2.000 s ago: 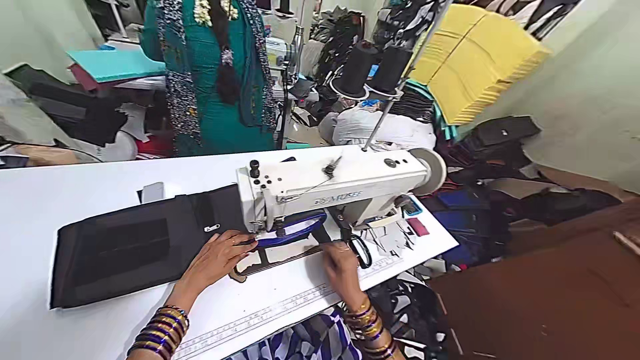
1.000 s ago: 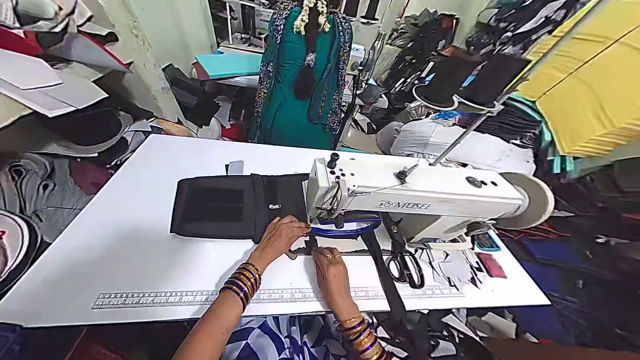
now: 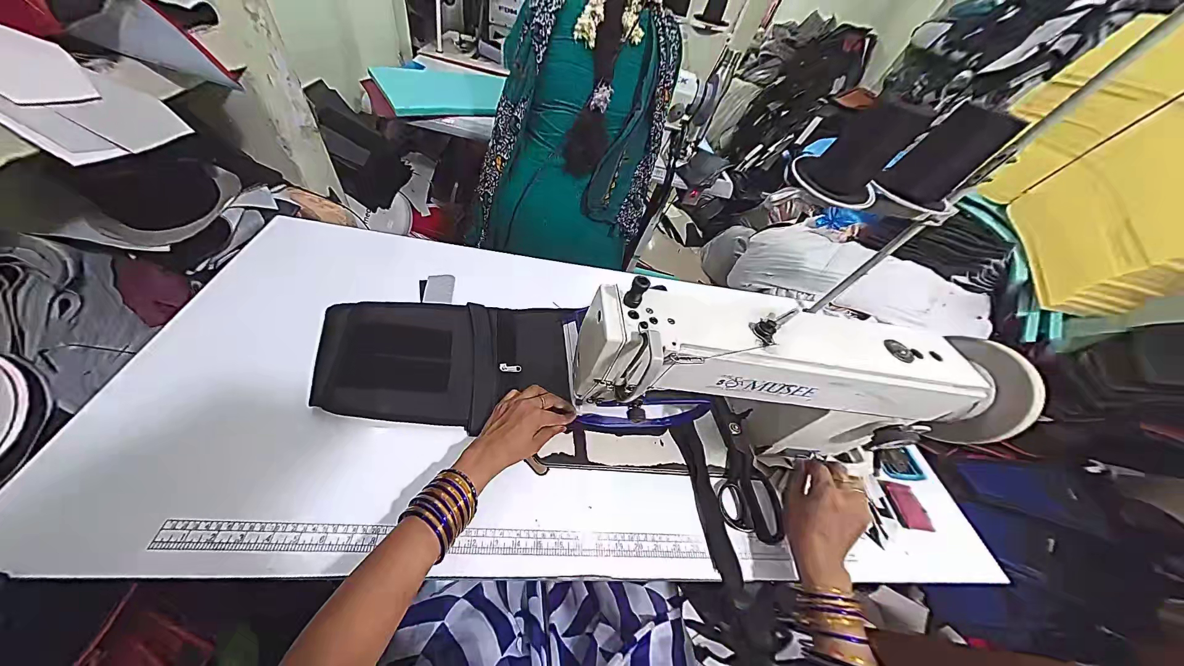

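A white sewing machine (image 3: 786, 370) stands on the white table. A black fabric piece with a zipper (image 3: 398, 363) lies to its left and runs in behind the machine's head. My left hand (image 3: 523, 425) rests at this piece's edge, fingertips by the needle area, pinching its corner. Blue-edged material (image 3: 638, 418) lies under the head. My right hand (image 3: 825, 504) is at the right, below the machine's handwheel end, over small scraps; its fingers are curled and whatever is in them is hidden. Black-handled scissors (image 3: 751, 504) lie just left of it, beside a black strap (image 3: 708, 509).
A printed ruler scale (image 3: 370, 536) runs along the table's near edge. Two black thread cones (image 3: 860, 153) stand behind the machine. A person in a green dress (image 3: 564, 166) is beyond the table. Yellow sheets (image 3: 1101, 203) are stacked at the right, fabric heaps at the left.
My right hand has moved right, from beside the needle area to the scraps past the scissors. My left hand has stayed by the needle. The view has shifted.
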